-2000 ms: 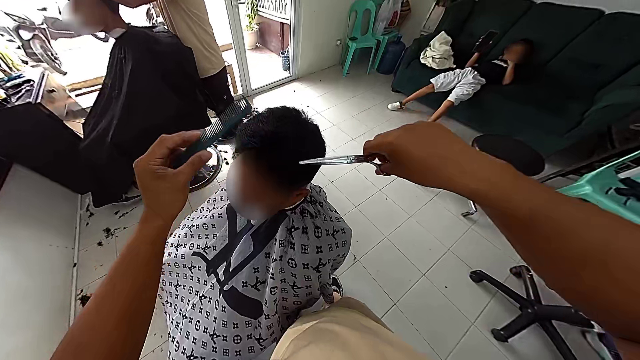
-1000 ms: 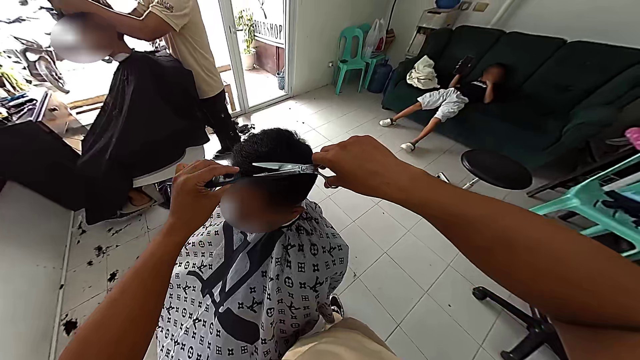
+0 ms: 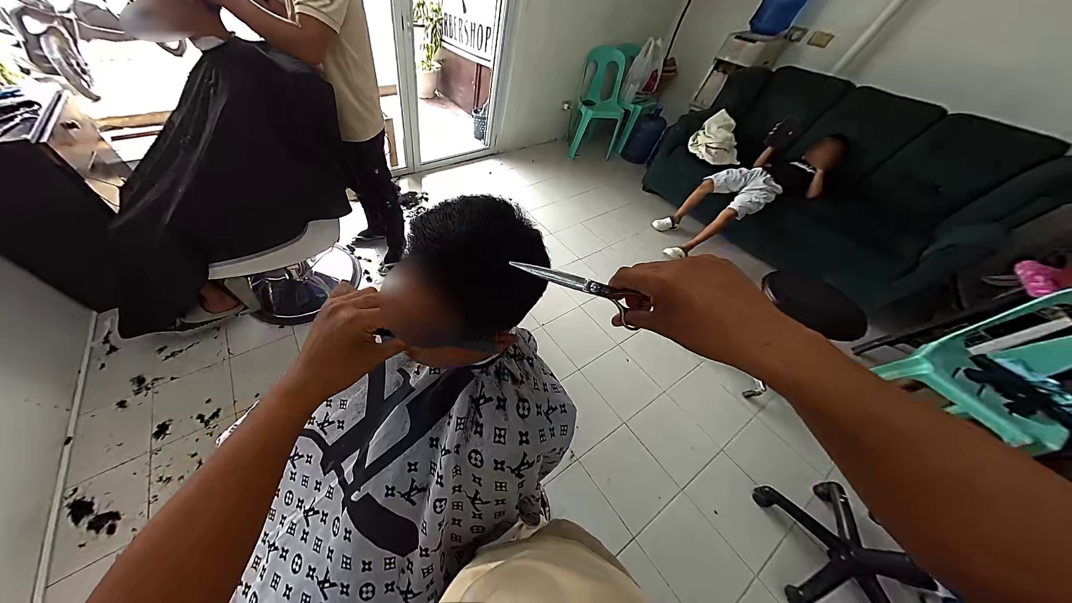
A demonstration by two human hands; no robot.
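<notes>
My right hand holds a pair of metal haircutting scissors, blades together, their tip at the side of a seated person's dark hair. By the front of that person's face is my left hand, closed on a comb. Most of the comb is hidden by the fingers and the face; a bluish strip shows below the jaw side. A white barber cape with a black pattern covers the seated person.
At the left, another person stands by a client in a black cape. Cut hair lies on the tiled floor. A person rests on a dark green sofa. A round stool, a green plastic chair and a black wheeled base stand at the right.
My left hand with the comb has moved down from the top of the hair to beside the face. The scissors have drawn back from the comb, and their blades have closed.
</notes>
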